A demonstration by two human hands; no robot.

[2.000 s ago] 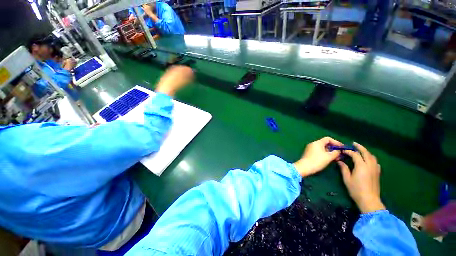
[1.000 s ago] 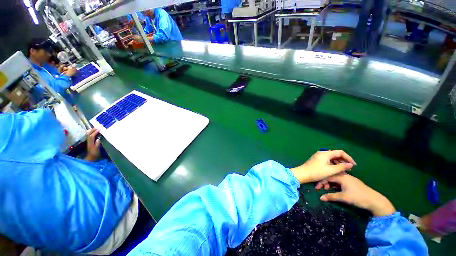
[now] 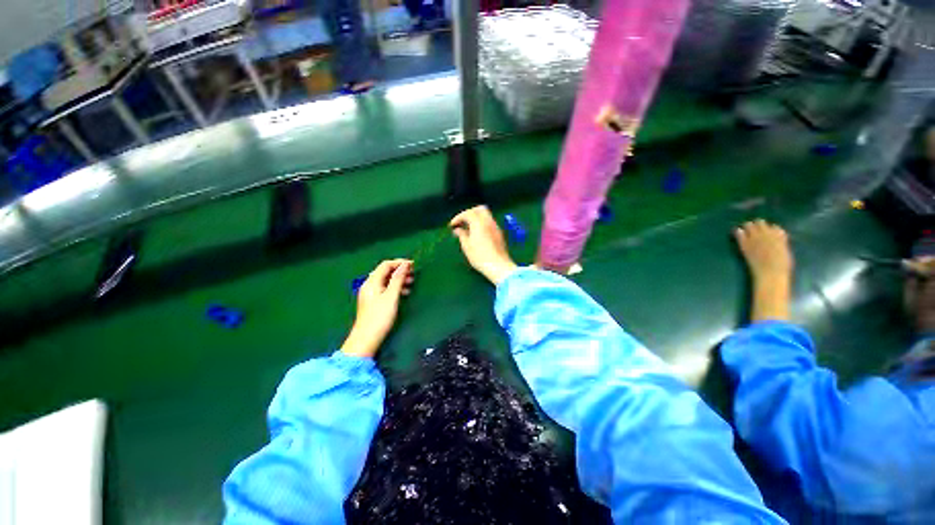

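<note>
My left hand (image 3: 379, 299) is over the green belt (image 3: 169, 364) with its fingertips pinched together. A small blue board (image 3: 358, 284) shows beside it, partly hidden. My right hand (image 3: 482, 244) is further forward and right, fingers bent. A thin, faint yellow-green line runs between the two hands; I cannot tell what it is or whether either hand holds it. Another blue board (image 3: 515, 228) lies just right of my right hand. The pile of black parts (image 3: 461, 436) lies between my forearms.
A blue board (image 3: 225, 315) lies at left. Black rectangular items (image 3: 290, 213) lie along the far lane. A pink-wrapped post (image 3: 605, 133) slants up right of my hands. A white slab (image 3: 56, 467) is at lower left. A neighbour's hand (image 3: 767, 251) rests at right.
The view has swung right, bringing in the pink post and right-hand neighbour. My hands, close together before, are now apart, the right one reaching further forward.
</note>
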